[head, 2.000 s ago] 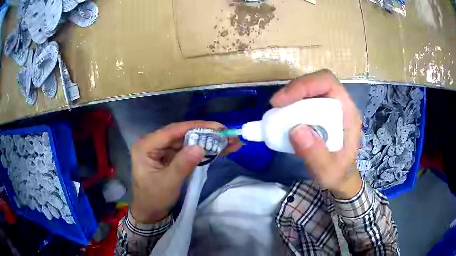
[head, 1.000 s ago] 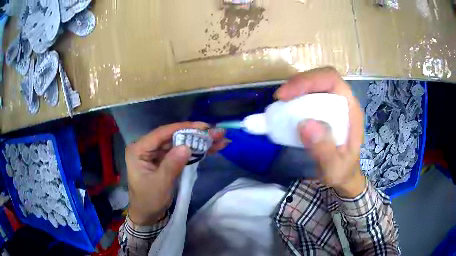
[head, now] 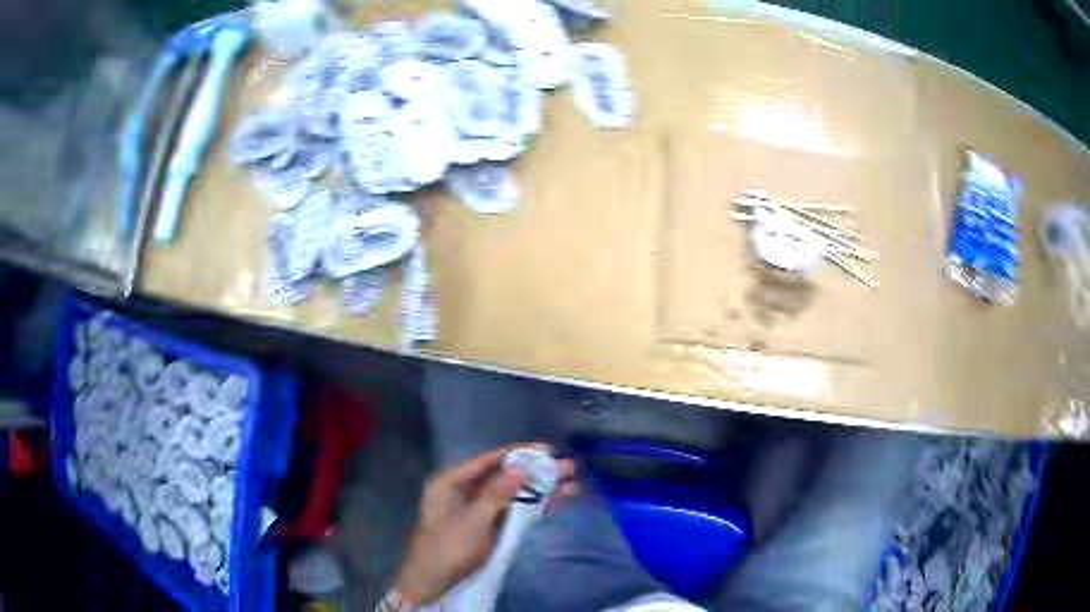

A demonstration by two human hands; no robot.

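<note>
My left hand point(head: 460, 532) holds the foot end of a leg piece point(head: 532, 473) over my lap, below the table edge; its pale shank trails down beside my leg. The hand is small and somewhat blurred. My right hand is not in view, and neither is the white glue bottle. A loose pile of grey-white sole pieces point(head: 406, 120) lies on the left part of the table. A small white dish point(head: 785, 245) lies with several thin pale sticks point(head: 843, 227) near the table centre.
The tan table point(head: 562, 263) curves across the view. A blue-and-white packet point(head: 986, 227) lies at the right, light-blue-and-white long pieces point(head: 191, 132) at far left. Below are a left blue crate point(head: 253, 478) of rounded parts, a right crate of grey parts point(head: 968, 514) and a blue stool-like object point(head: 681, 538).
The view has swung left and up, showing more table. My right hand and the glue bottle have left the picture. My left hand still holds the foot, now lower in view.
</note>
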